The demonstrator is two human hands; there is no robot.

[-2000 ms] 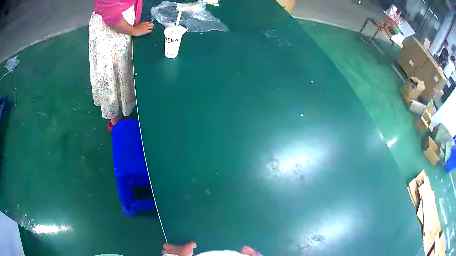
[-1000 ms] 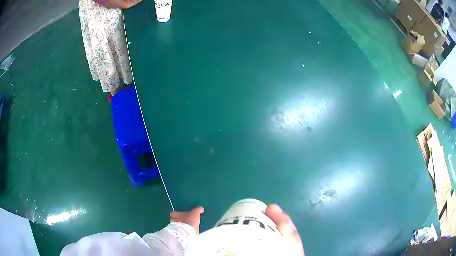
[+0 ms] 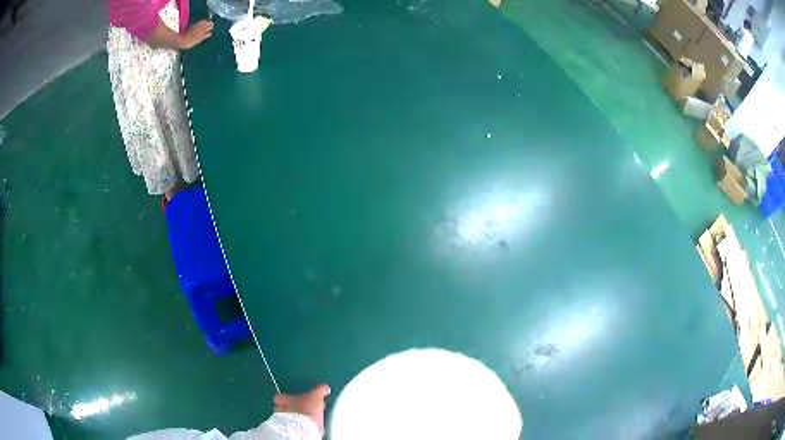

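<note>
A large plain white round shape, which looks like the underside of the drink cup raised close to the camera, fills the bottom middle. My left hand, with a white sleeve, rests at the near left edge of the dark green table. Its thumb is apart from the fingers and it holds no object that I can see. My right hand is not visible; the white shape or the bottom edge may hide it.
A second white cup with a straw stands at the far left, beside clear plastic. A person stands there, one hand on the table. A blue stool is beside the table. Cartons and flattened cardboard lie right.
The cup near me has tipped up, so its lettering no longer shows. The right hand seen on it has gone from view. The view has shifted, showing more of the far table end.
</note>
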